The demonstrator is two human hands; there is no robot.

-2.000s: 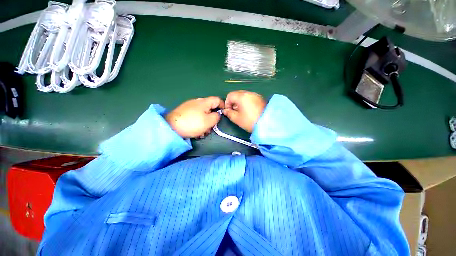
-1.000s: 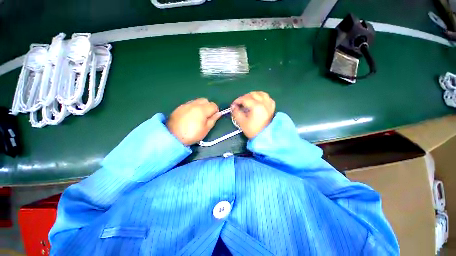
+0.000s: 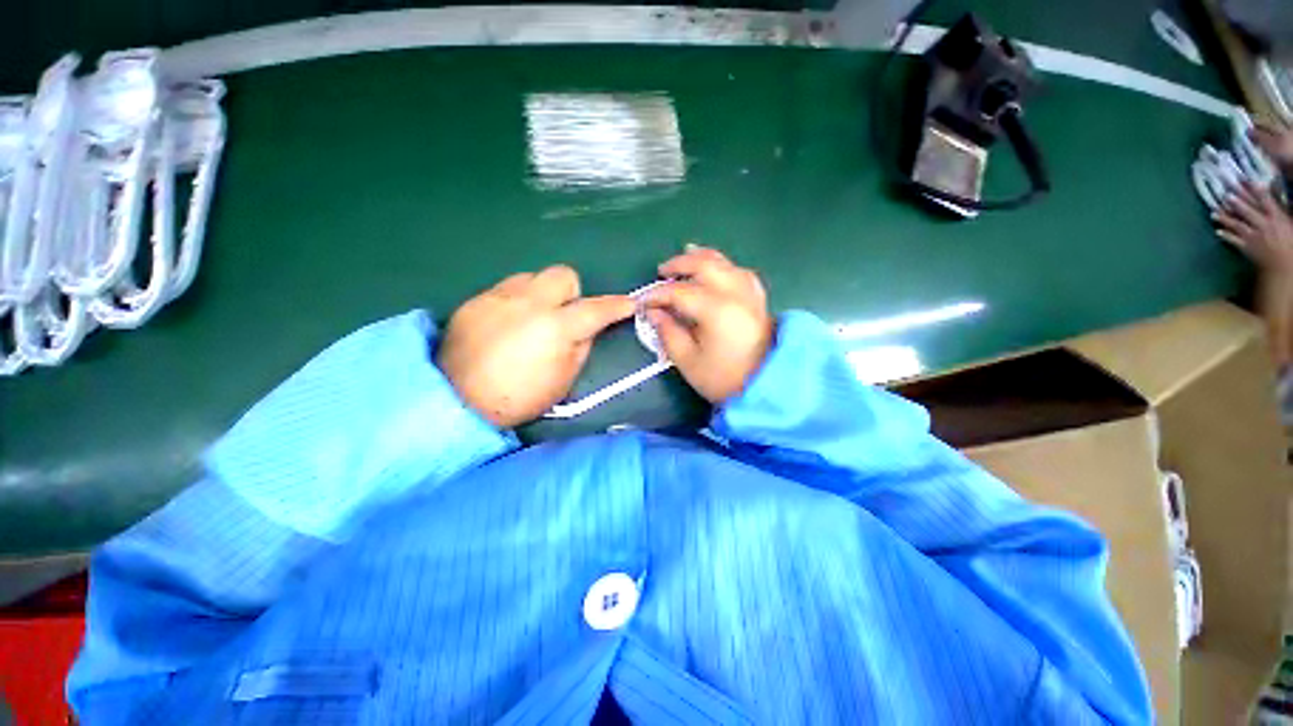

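A white plastic loop housing [image 3: 613, 389] is held between my two hands, close to my body over the green bench. Its lower side bar shows between the hands. My left hand [image 3: 518, 345] holds the loop's left part, and its index finger points to the right end. My right hand [image 3: 713, 324] grips the right end, where a bit of the round white disc end [image 3: 648, 329] shows between the fingers. The fingers hide most of that end. A flat wire bundle [image 3: 604, 141] lies on the bench beyond my hands.
Overlapping white loops [image 3: 107, 199] lie at the left. The black soldering iron stand [image 3: 970, 114] is at the back right. Another person's hand [image 3: 1256, 224] touches white parts at the far right. An open cardboard box [image 3: 1078, 475] is below the bench edge at right.
The view has shifted, so the bench items sit further left. My left index finger now reaches the loop's right end. Another person's hands have appeared at the far right.
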